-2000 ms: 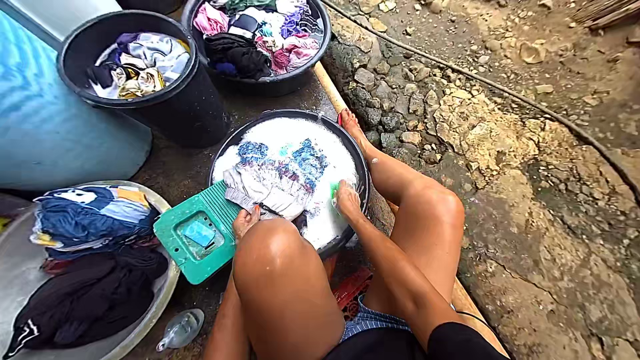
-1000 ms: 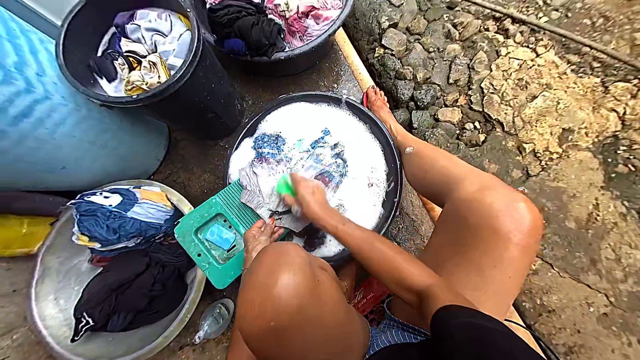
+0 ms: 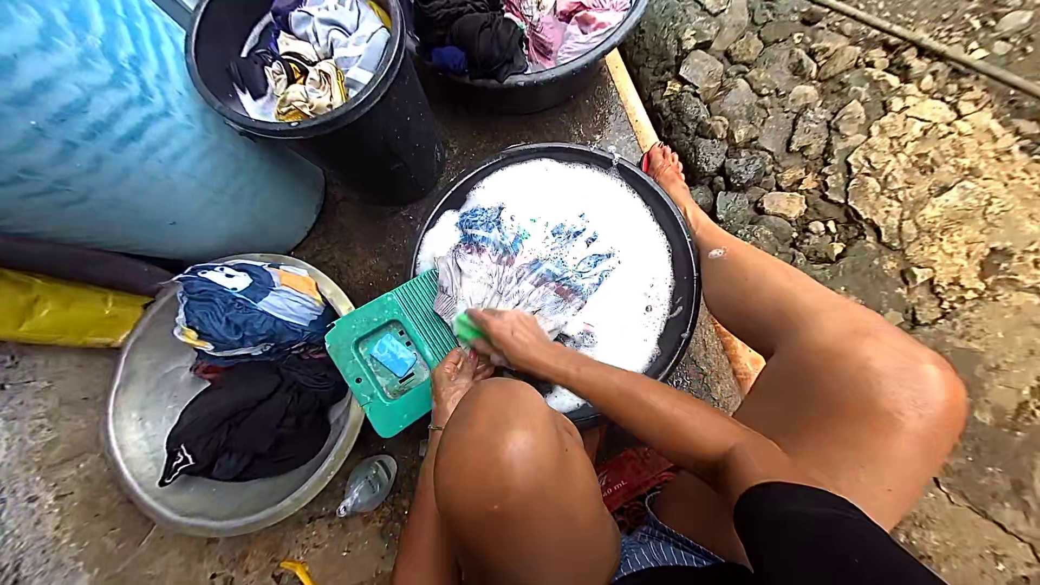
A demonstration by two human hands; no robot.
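Observation:
A black round basin (image 3: 691,268) full of white suds stands between my legs. On its left rim lies a green plastic washboard (image 3: 382,406), with a blue soap bar (image 3: 393,354) in its tray. A pale garment (image 3: 504,288) with blue patterned parts spreads from the ridges into the suds. My right hand (image 3: 513,337) is closed on a green scrubbing brush or sponge, blurred, over the garment's near edge. My left hand (image 3: 459,375) is at the washboard's near right corner, close to the garment; its fingers are partly hidden, so its hold cannot be told.
At left a metal basin (image 3: 122,431) holds dark and blue clothes. A black bucket (image 3: 370,146) and another black basin (image 3: 528,93), both with laundry, stand beyond. A blue drum (image 3: 162,154) is at upper left, a clear plastic container (image 3: 368,485) near my left arm. Rough stones lie right.
My right hand with the green scrubber has moved from the suds at the right over to the garment's near edge, close to my left hand. The view has shifted.

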